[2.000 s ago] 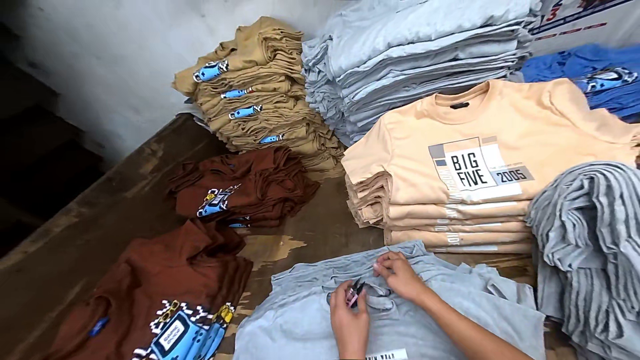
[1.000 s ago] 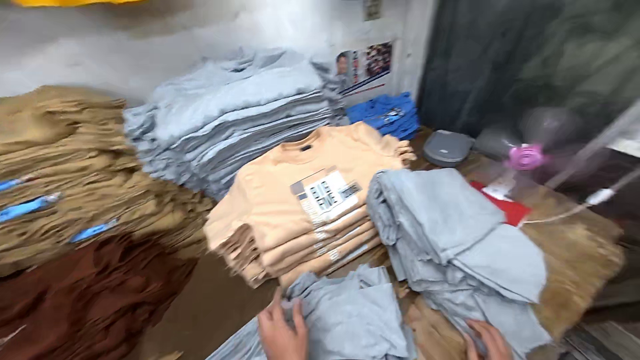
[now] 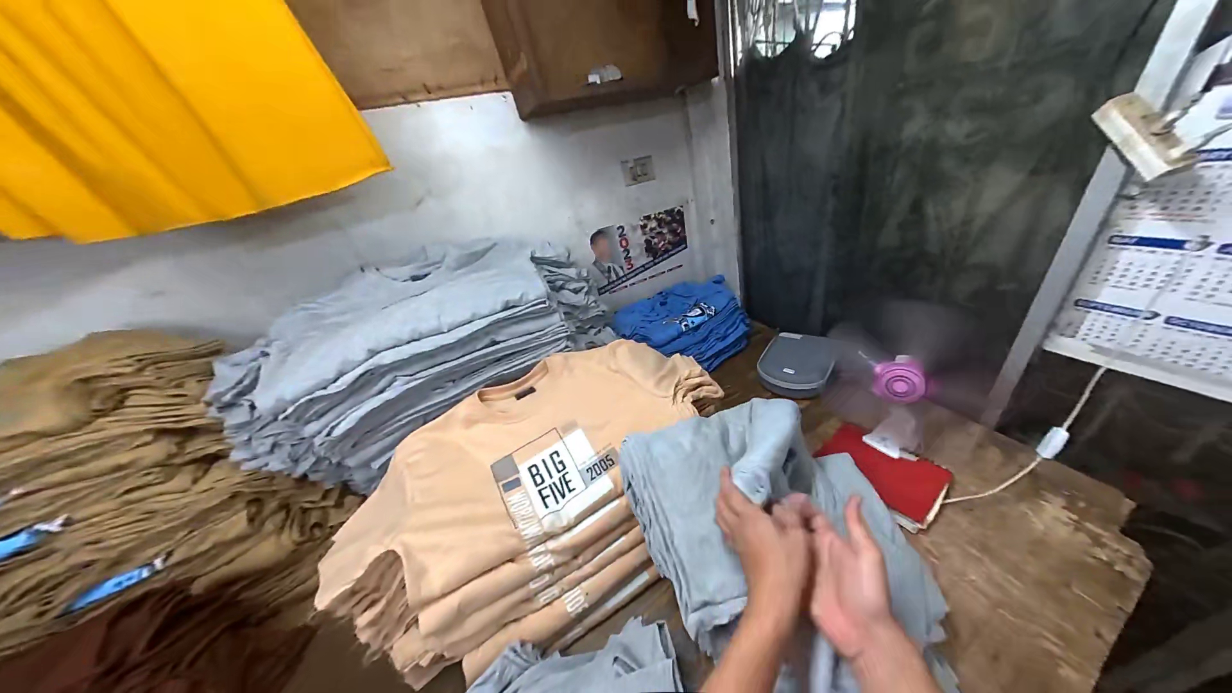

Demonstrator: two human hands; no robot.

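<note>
A folded stack of grey-blue shirts (image 3: 688,500) lies on the wooden table, right of the peach printed T-shirts (image 3: 433,491). My left hand (image 3: 765,539) is over this stack, its fingers at a raised fold of the top cloth; whether they grip it is unclear. Close beside it, my right hand (image 3: 852,577) is held with thumb and fingers apart, palm turned toward the left hand. Part of another grey-blue garment (image 3: 602,664) shows at the bottom edge.
Behind stand a tall pile of light grey shirts (image 3: 385,337) and blue shirts (image 3: 683,322). Brown shirts (image 3: 183,462) are at left. A grey device (image 3: 796,364), a running pink fan (image 3: 900,380), a red notebook (image 3: 890,476) and a white cord (image 3: 1001,486) sit to the right.
Both hands were over the front grey-blue shirts two seconds ago, with a small dark tool in the left. They are now at the folded stack further right. The view has swung right.
</note>
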